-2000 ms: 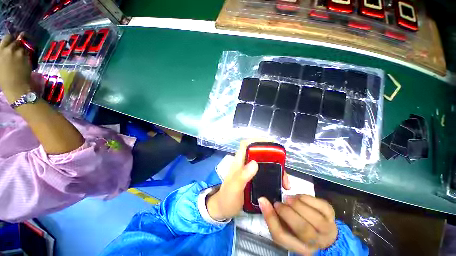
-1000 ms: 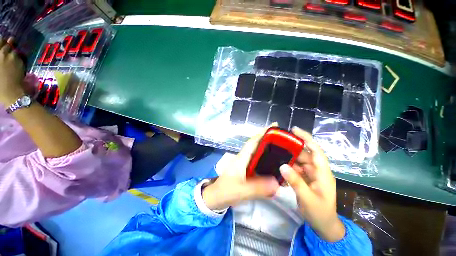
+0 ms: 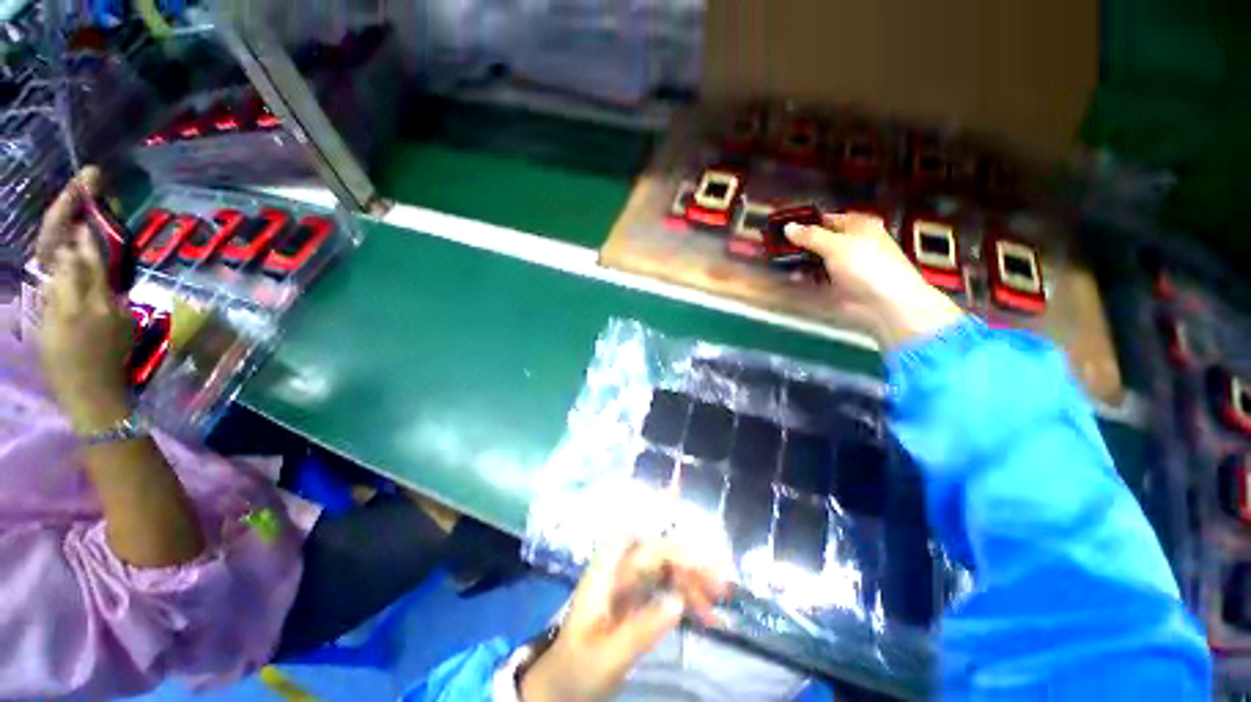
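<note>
My right hand reaches to the rear blister tray and grips a red-and-black device housing there, at or just above the tray. Whether it touches the tray is hard to tell. Other housings with cream frames lie in that tray. My left hand is blurred at the front edge of the bench, fingers apart, with no device in it. The lens tray of black panels in crinkled clear plastic lies between my hands, partly behind my right sleeve.
A coworker in a pink sleeve stands at the left, hands by a clear tray of red units. Brown cardboard lies under the rear tray. More housings are at the far right. A metal post rises at the rear left.
The view has tilted up. The housing formerly held in both hands near my body is no longer there. My right hand has moved forward to the rear tray; my left hand is off the device.
</note>
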